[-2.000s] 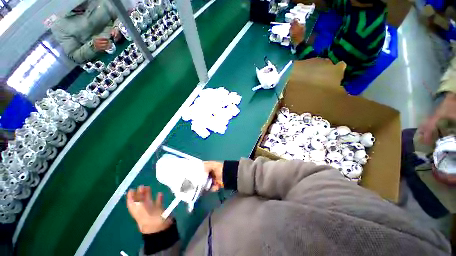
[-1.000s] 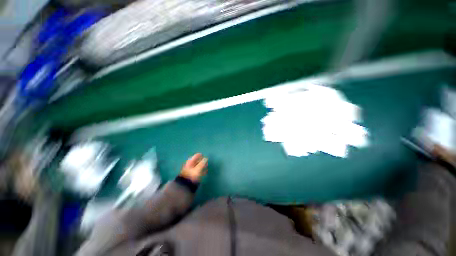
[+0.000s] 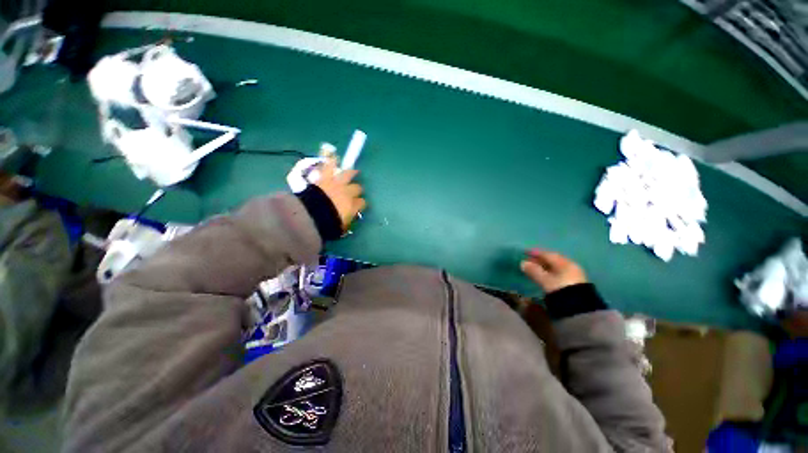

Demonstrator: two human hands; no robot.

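My left hand (image 3: 337,190) is closed around a white camera housing (image 3: 304,174) on the green bench, left of centre. A white stick antenna (image 3: 353,150) points up past the fingers, and a black cable runs left from the housing. The hand hides much of the unit. My right hand (image 3: 551,271) is over the bench's near edge, right of centre, slightly blurred, with nothing visible in it. Partly assembled white cameras (image 3: 159,102) with antennas and cables stand grouped at the left.
A pile of small white covers (image 3: 654,196) lies at the right. More white units (image 3: 777,281) are at the far right. A blue bin (image 3: 282,311) with white units is below the bench. A cardboard box (image 3: 700,376) is at lower right. Another person's sleeve (image 3: 40,292) shows at left.
The view has swung left. My left hand, empty before, has taken hold of a white unit. My right hand, which held a unit at first, now shows empty.
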